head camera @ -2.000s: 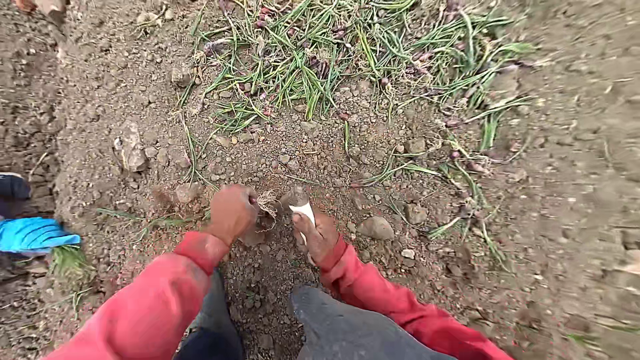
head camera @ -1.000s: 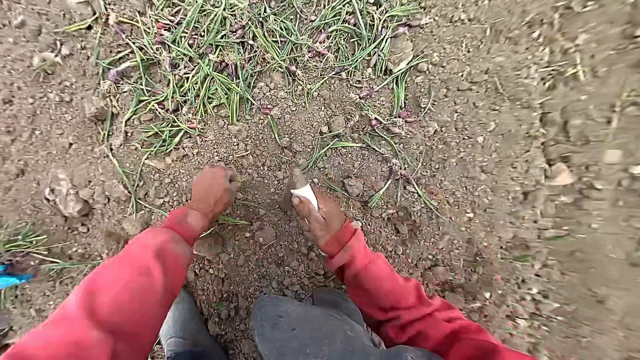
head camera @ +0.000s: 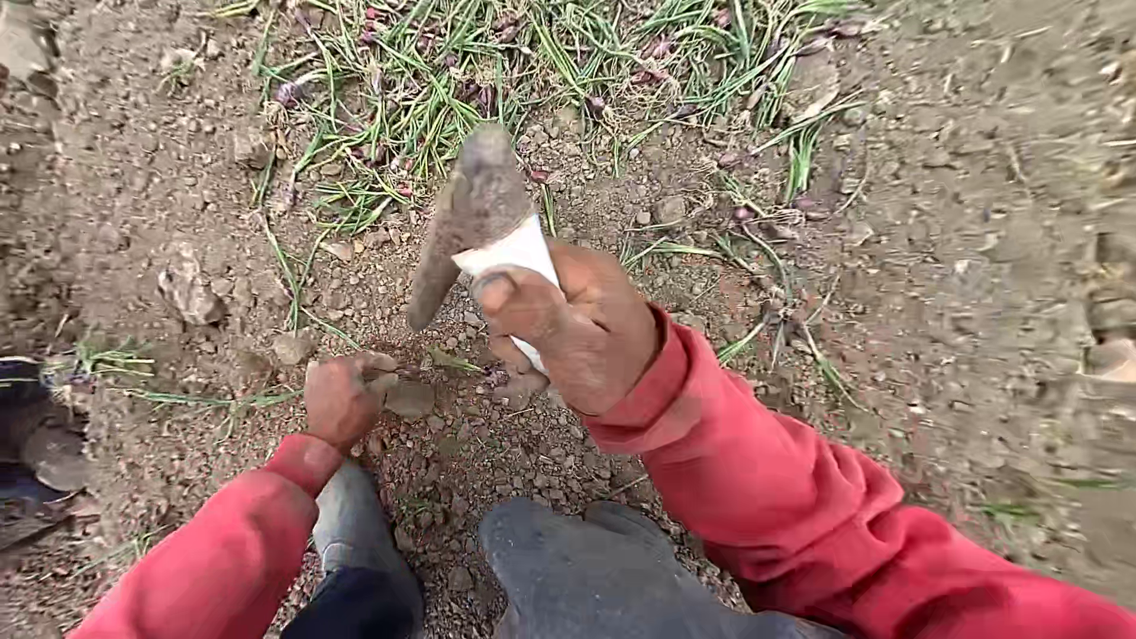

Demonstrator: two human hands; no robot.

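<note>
My right hand point(head camera: 577, 319) grips a small digging tool by its white-wrapped handle point(head camera: 515, 257). The tool's soil-coated, forked-looking head point(head camera: 479, 204) is raised and points up and left, in front of the soil. My left hand point(head camera: 346, 399) is low at the ground, fingers curled, beside a small stone point(head camera: 410, 399); whether it holds the green leaves near it I cannot tell. Pulled red onions with green tops point(head camera: 426, 98) lie in a wide heap beyond both hands. A few more onion plants point(head camera: 763, 231) are scattered to the right.
A rough stone point(head camera: 191, 288) lies at the left. My boots point(head camera: 355, 524) are on the loose soil below my hands. At the left edge is dark clothing or footwear point(head camera: 27, 426), beside green leaves point(head camera: 111, 359). Another large stone point(head camera: 22, 49) shows at the upper left.
My right hand has lifted the tool up from the soil, and its head now shows. The left hand has moved down and stays close to the ground.
</note>
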